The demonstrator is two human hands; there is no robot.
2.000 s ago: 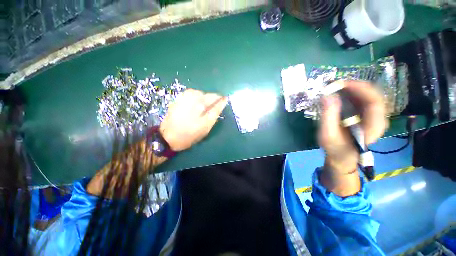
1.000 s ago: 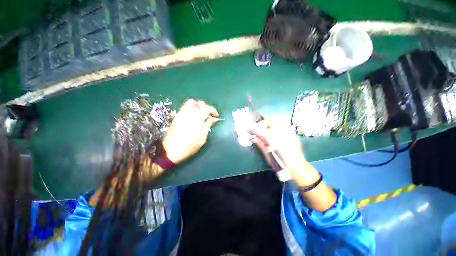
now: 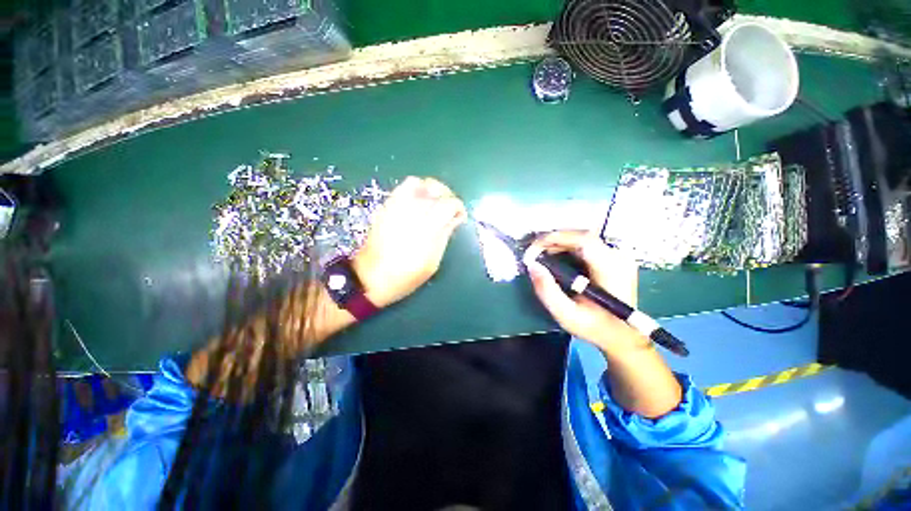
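Note:
My right hand (image 3: 589,284) grips a thick black pen-like tool, possibly a soldering iron (image 3: 609,302), with white bands. Its thin tip points up-left over a small bright circuit board (image 3: 498,257) lying on the green bench. Glare washes out the board's detail. My left hand (image 3: 412,240) is beside the board's left edge, thumb and fingertips pinched together near the tool's tip. Whatever it pinches is too small to tell. A loose heap of small silvery parts (image 3: 290,210) lies left of my left hand. An overlapping row of circuit boards (image 3: 699,215) lies at right.
Along the far edge are a small round tin (image 3: 551,79), a black fan with a spiral grille (image 3: 621,40) and a white cylinder (image 3: 734,80). Black bags (image 3: 859,190) lie right of the board row. Clear trays (image 3: 170,50) sit beyond the bench's pale raised strip (image 3: 400,66).
Since two seconds ago my right hand has moved left with the tool from the board row to the single board. My left hand has moved slightly right. The camera view has shifted.

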